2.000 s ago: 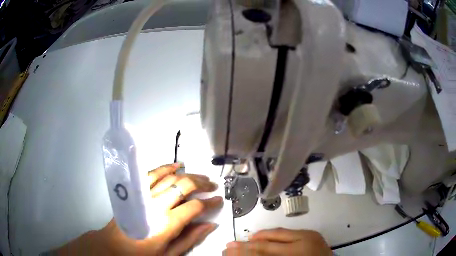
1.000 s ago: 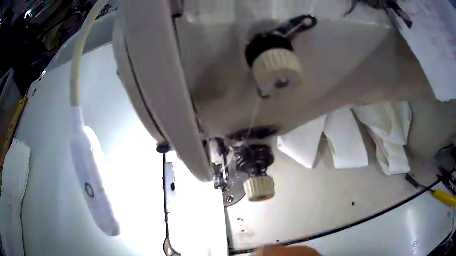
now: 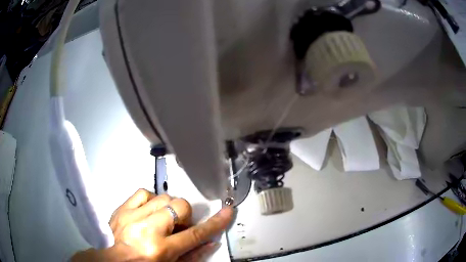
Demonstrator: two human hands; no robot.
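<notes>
My left hand (image 3: 163, 225), with a ring, lies on a white fabric piece (image 3: 207, 210) left of the needle plate (image 3: 242, 189). Its index finger reaches the plate's front screw; the other fingers are bent. I see no fabric pinched between them. The fabric is washed out by lamp light, so its outline is unclear. The machine head (image 3: 168, 77) hides the needle and presser foot. Pale thread (image 3: 283, 120) runs down near the lower tension dial (image 3: 276, 199). My right hand is out of the picture.
White folded strips (image 3: 357, 146) lie under the arm, right of the needle area. The LED lamp (image 3: 76, 179) hangs at the left. A large ribbed knob (image 3: 340, 59) juts from the arm. Yellow-handled snips (image 3: 452, 205) lie at the far right.
My left hand, out of view one second ago, is back on the fabric. My right hand, partly visible at the bottom edge before, has gone out of view. The camera has moved closer to the head.
</notes>
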